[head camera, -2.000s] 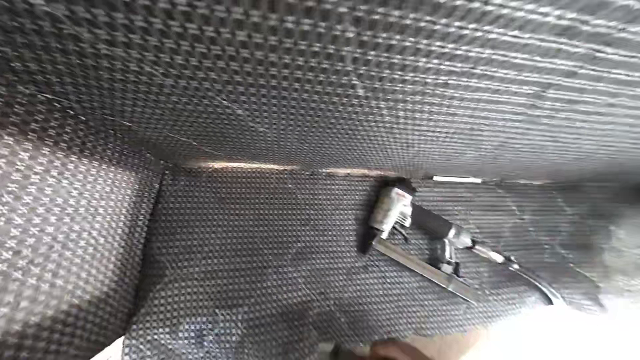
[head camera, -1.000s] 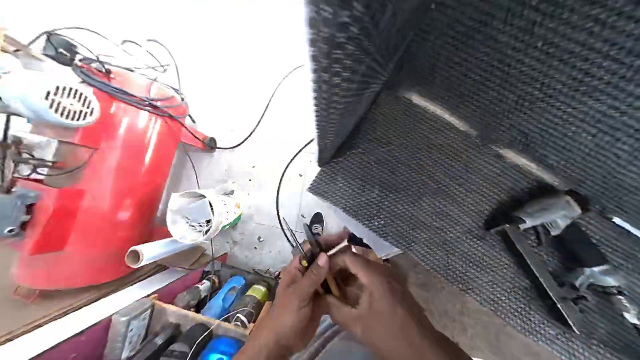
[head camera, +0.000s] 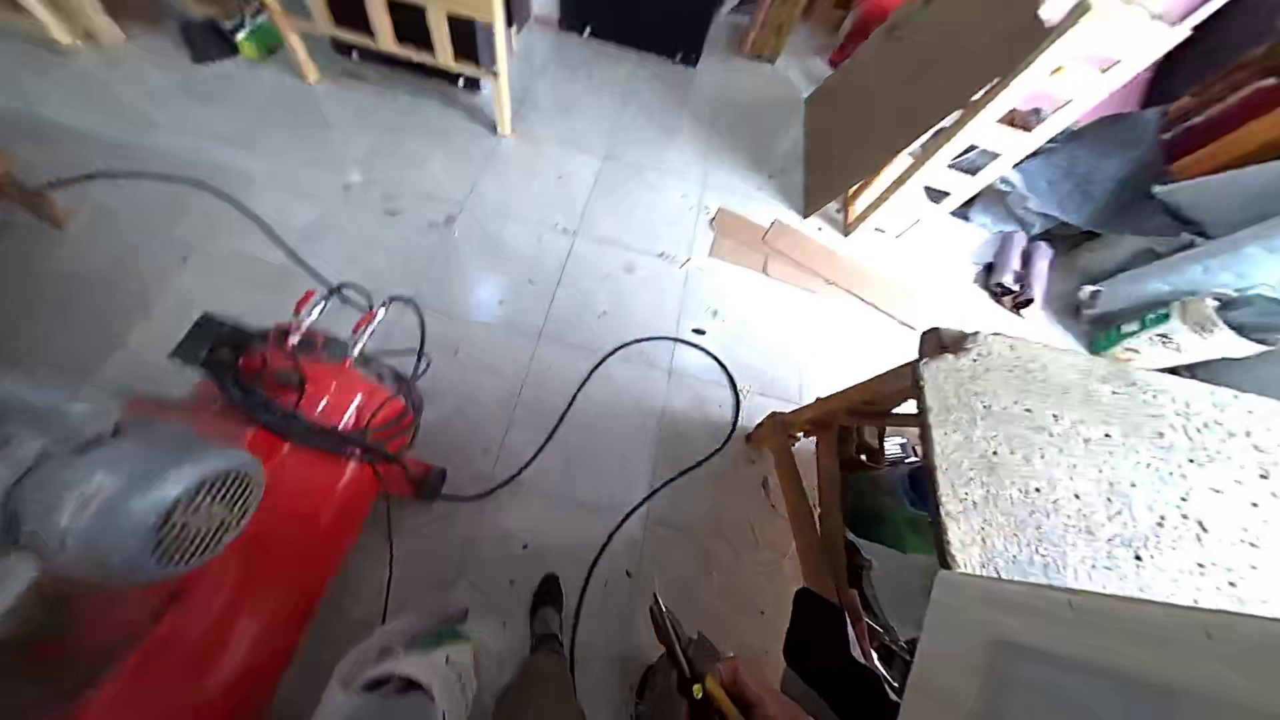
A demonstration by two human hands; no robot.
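Observation:
At the bottom edge, right of centre, a hand (head camera: 750,692), which looks like my right one, is closed around a pointed hand tool with yellow-and-dark handles (head camera: 700,672), its tip pointing up and away from me. The tool's exact kind is blurred. My left hand cannot be seen. Below the tool lies the tiled floor (head camera: 600,260), and a shoe (head camera: 547,595) with a trouser leg shows to its left.
A red air compressor (head camera: 310,500) with a grey motor (head camera: 200,495) stands at left. Its black hose (head camera: 640,345) loops over the floor. A white bucket (head camera: 400,670) is near my foot. At right are a speckled worktop (head camera: 1090,470) on wooden legs (head camera: 800,500) and cardboard pieces (head camera: 800,255).
The view has swung away from the dark woven fabric and the pneumatic stapler. Both hands were together at the tool one second ago; now only one shows, holding it.

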